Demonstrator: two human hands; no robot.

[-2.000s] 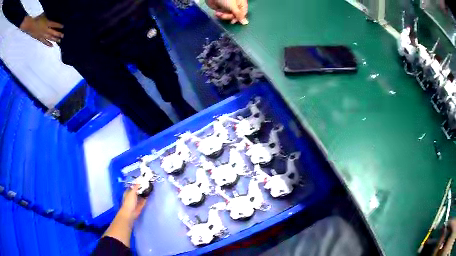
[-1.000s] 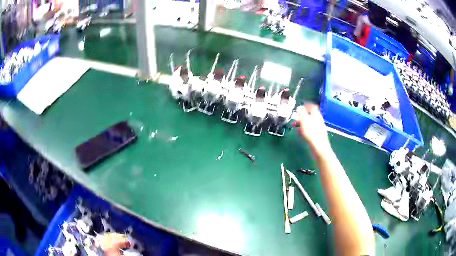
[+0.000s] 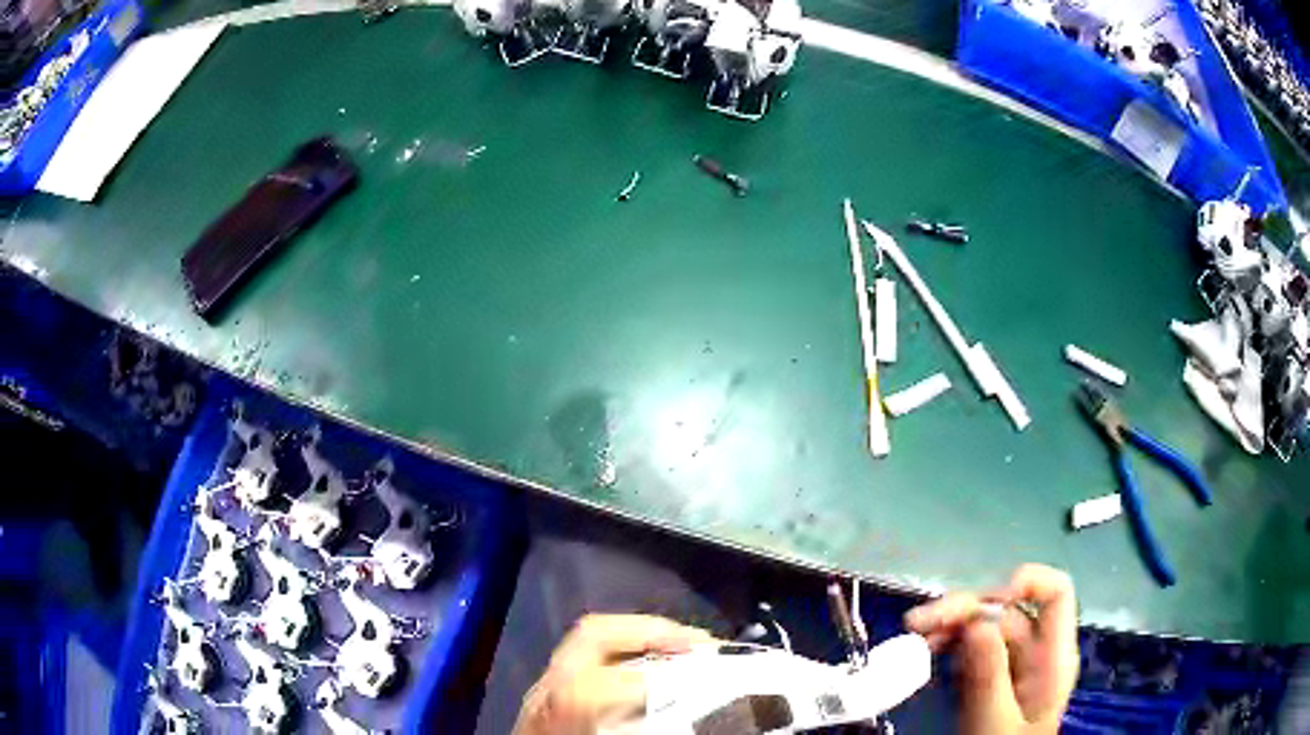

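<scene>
A white unit (image 3: 783, 692) with a dark oval opening is held in front of me at the bottom edge. My left hand (image 3: 611, 675) grips its left part and is partly cut off by the picture's edge. My right hand (image 3: 1013, 646) is at the unit's right end, thumb and fingertips pinched together around something small and pale that I cannot identify. Thin rods stick up from the unit between the hands. A blue tote (image 3: 467, 603) at the lower left holds rows of white units (image 3: 287, 603).
On the green bench (image 3: 546, 316) lie a smartphone (image 3: 270, 230), slim white tools (image 3: 941, 316), short white blocks (image 3: 1096, 510), blue-handled pliers (image 3: 1135, 474) and small black pins. Standing units line the far edge. More units and a white cloth (image 3: 1221, 376) are at the right.
The view has tilted down. My right hand has come from the row of standing units to the bench's front edge, and a unit is now held between my hands. One fewer standing unit shows.
</scene>
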